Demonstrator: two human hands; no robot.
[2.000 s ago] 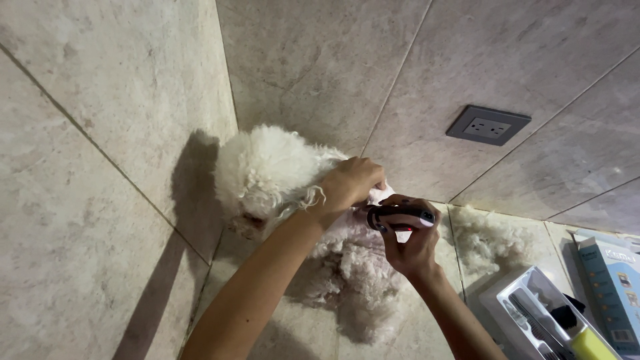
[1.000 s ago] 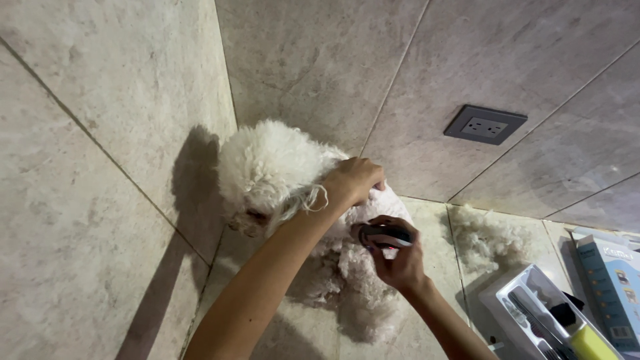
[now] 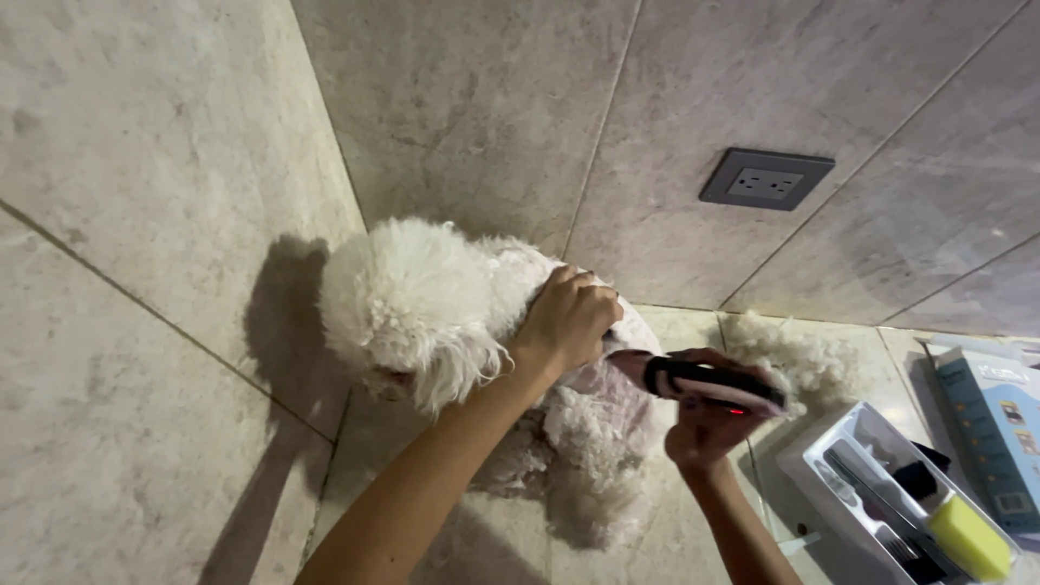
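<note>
A white curly-haired dog (image 3: 418, 305) is in the corner by the tiled walls, its head to the left. Its back and side are clipped short, while the head and legs are fluffy. My left hand (image 3: 573, 317) lies on the dog's back, fingers curled against the short coat; whether it grips a fold of skin or hair cannot be told. My right hand (image 3: 715, 422) is closed around a dark and pinkish electric hair clipper (image 3: 719, 386) with a small red light. The clipper's head end points at the dog's side, close to my left hand.
Cut white fur (image 3: 800, 357) lies in a pile by the wall. At the lower right, a white plastic tray (image 3: 821, 487) holds a comb, attachments and a yellow block (image 3: 971, 536). A blue and white box (image 3: 995, 431) stands beside it. An electrical outlet (image 3: 766, 180) is on the wall.
My right hand has turned the clipper, so more of its body and the red light show than one second ago. My left hand has stayed on the dog's back.
</note>
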